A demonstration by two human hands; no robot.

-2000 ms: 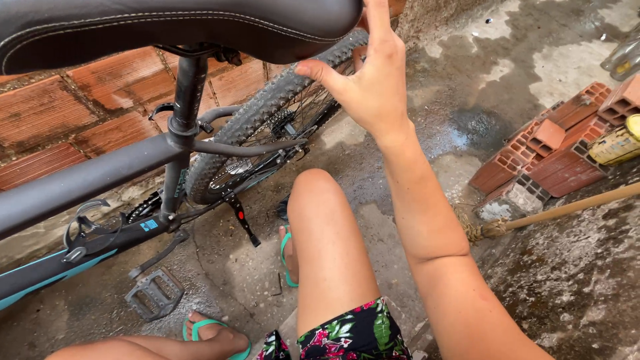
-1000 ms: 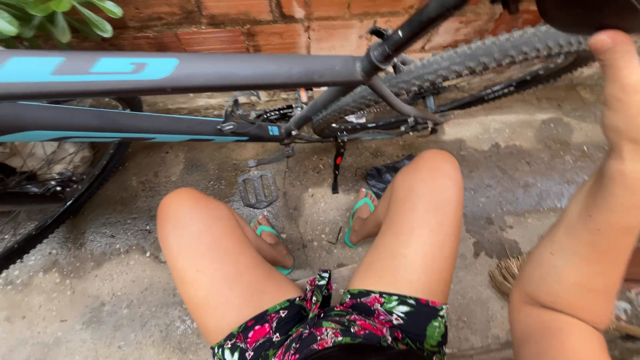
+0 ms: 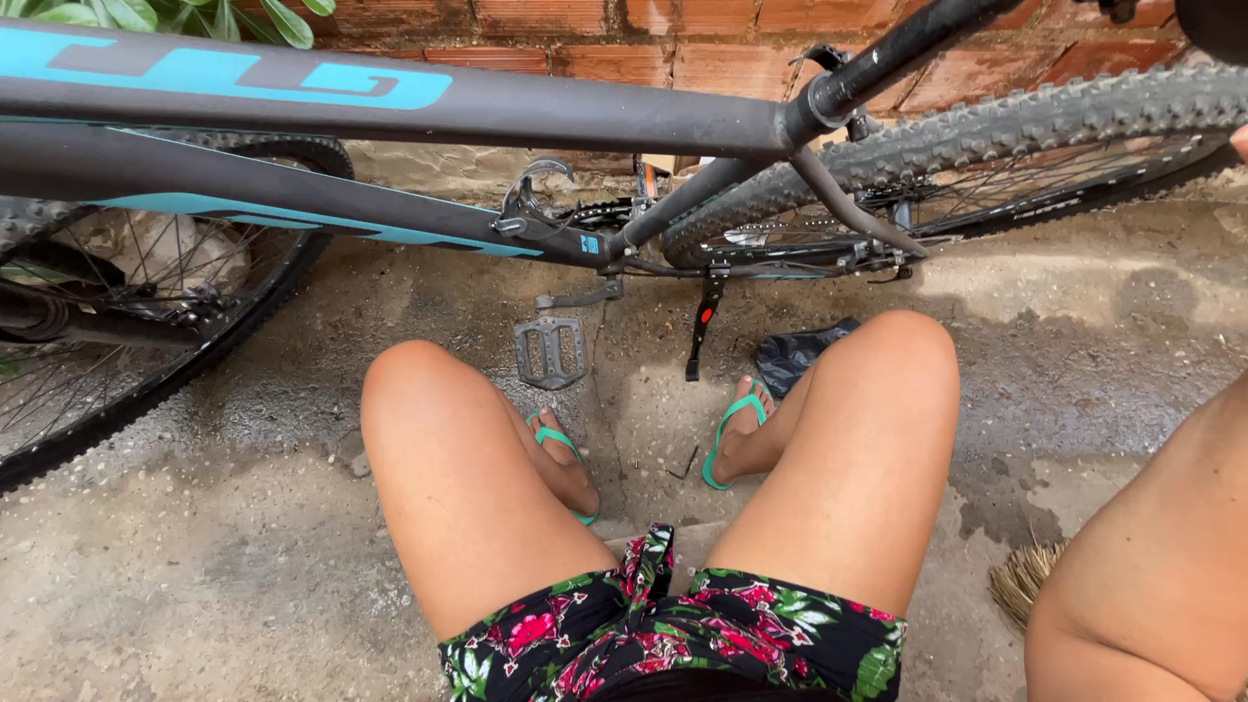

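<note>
A dark grey bicycle frame (image 3: 604, 112) with light blue markings spans the upper part of the view. Its knobby rear tyre (image 3: 1014, 122) runs to the right edge, and a bit of the black saddle (image 3: 1214, 27) shows in the top right corner. Only a fingertip of my right hand (image 3: 1240, 142) shows at the right edge, beside the rear tyre; the rest of the hand is out of view, and whether it touches anything is hidden. My left hand is not in view. Below the frame are a pedal (image 3: 551, 353) and the black kickstand (image 3: 704, 327).
A brick wall (image 3: 624, 66) stands behind the bicycle, with green leaves (image 3: 195, 18) at upper left. The front wheel (image 3: 283, 263) is at the left. A black plastic bag (image 3: 795, 353) lies by my right foot. Broom bristles (image 3: 1024, 580) show beside my right arm.
The view has swung left along the bicycle. My right hand, seen at the saddle in the earlier frames, is now almost wholly beyond the right edge.
</note>
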